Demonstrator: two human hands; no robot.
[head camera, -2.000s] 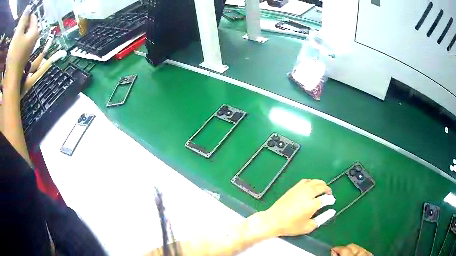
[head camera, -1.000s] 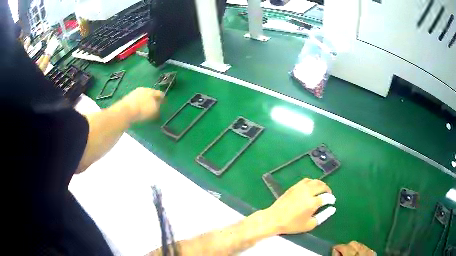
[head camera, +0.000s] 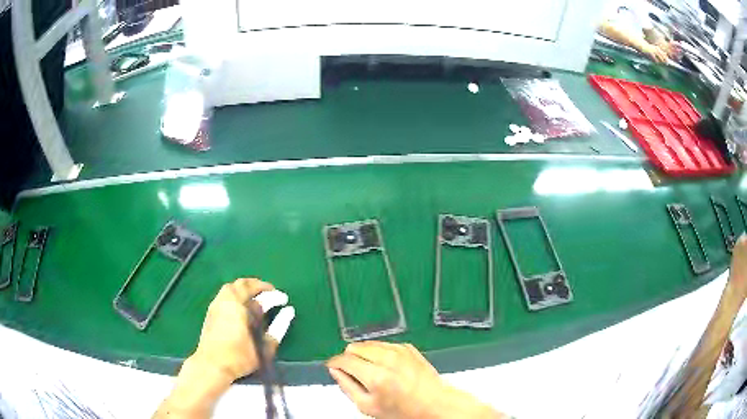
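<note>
Phone middle frames lie spaced along the green belt. The nearest frame (head camera: 396, 296) has its camera end away from me. My right hand (head camera: 391, 375) has curled fingers at this frame's near edge; whether they grip it is hidden. My left hand (head camera: 237, 329), with white finger cots on two fingertips, is left of that frame, over the belt's near edge. A dark spot shows between its fingers; I cannot tell if it is a held part. Another frame (head camera: 129, 312) lies tilted to the left. Two more frames lie right, one (head camera: 439, 274) with camera end away, one (head camera: 559, 260) with camera end towards me.
A pale rail (head camera: 287, 163) runs behind the belt. Beyond it are a bag (head camera: 185, 119), a second bag of reddish parts (head camera: 550, 110), small white rounds (head camera: 522, 136) and a red tray (head camera: 665, 129). A blurred dark cord hangs by my left hand. Another person's arm is at right.
The view has swung right, bringing the red tray and second parts bag into sight. My right hand is now well in view beside the nearest frame. The neighbour's arm at left is out of view.
</note>
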